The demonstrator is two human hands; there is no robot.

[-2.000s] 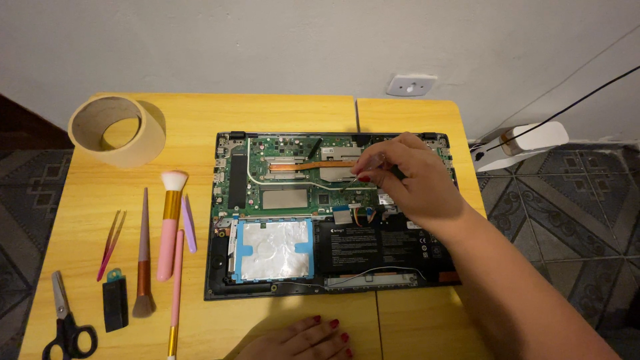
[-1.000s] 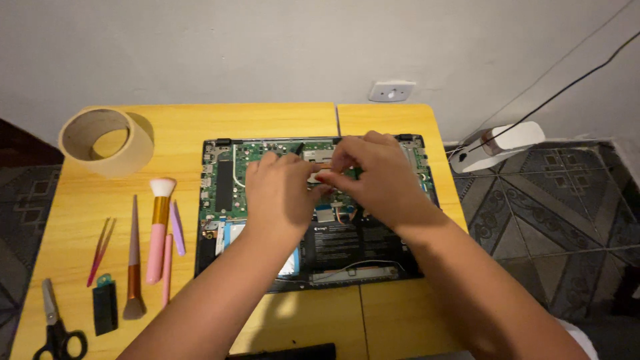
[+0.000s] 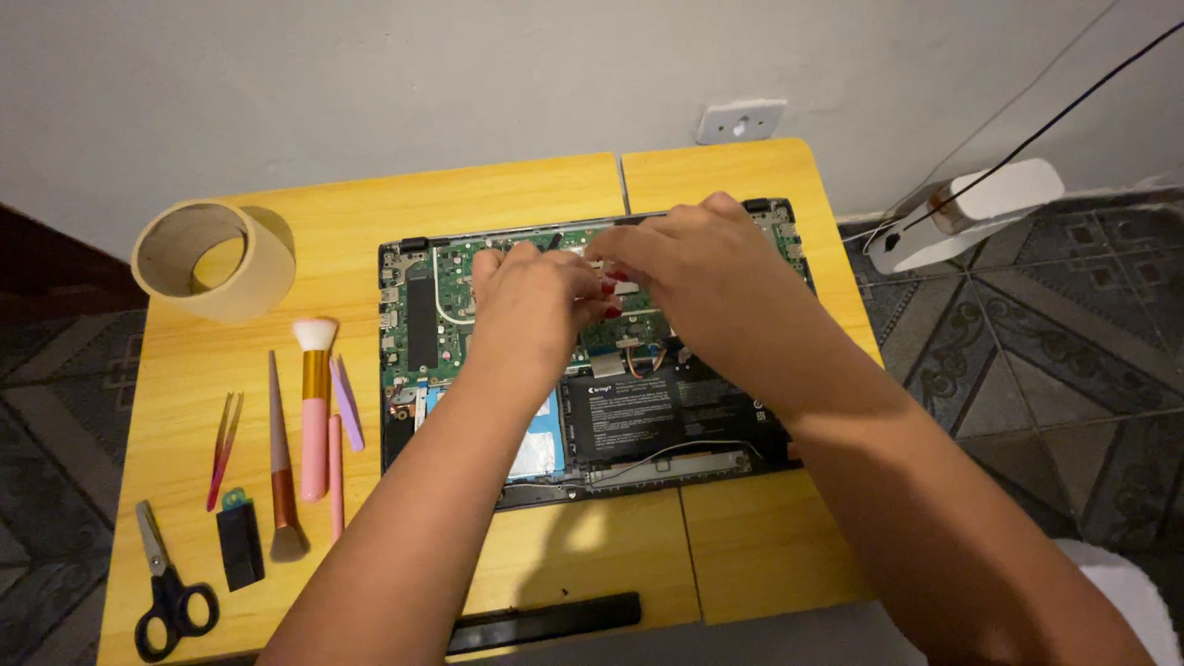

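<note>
An opened laptop base (image 3: 388, 361) lies on the yellow wooden table, its green circuit board (image 3: 450, 277) and black battery (image 3: 629, 416) exposed. Over the middle of the board, my left hand (image 3: 536, 314) has its fingers bent inward. My right hand (image 3: 698, 277) meets it there from the right, thumb and fingertips pinched near my left fingertips. Whatever lies between the fingertips is hidden or too small to tell. A blue-edged silver drive (image 3: 546, 449) sits partly behind my left forearm. White wire (image 3: 438, 287) runs along the board beside my left hand.
Left on the table are a tape roll (image 3: 268, 268), tweezers (image 3: 222, 453), scissors (image 3: 166, 592), makeup brushes (image 3: 314, 435), purple tweezers (image 3: 346, 407) and a small black piece (image 3: 240, 546). A long black strip (image 3: 555, 622) lies at the front edge. A white device (image 3: 980, 213) stands right of the table.
Two seconds ago my left hand rested on the table in front of the laptop; it is now over the board beside my right hand. Since one second ago both hands have stayed close together there.
</note>
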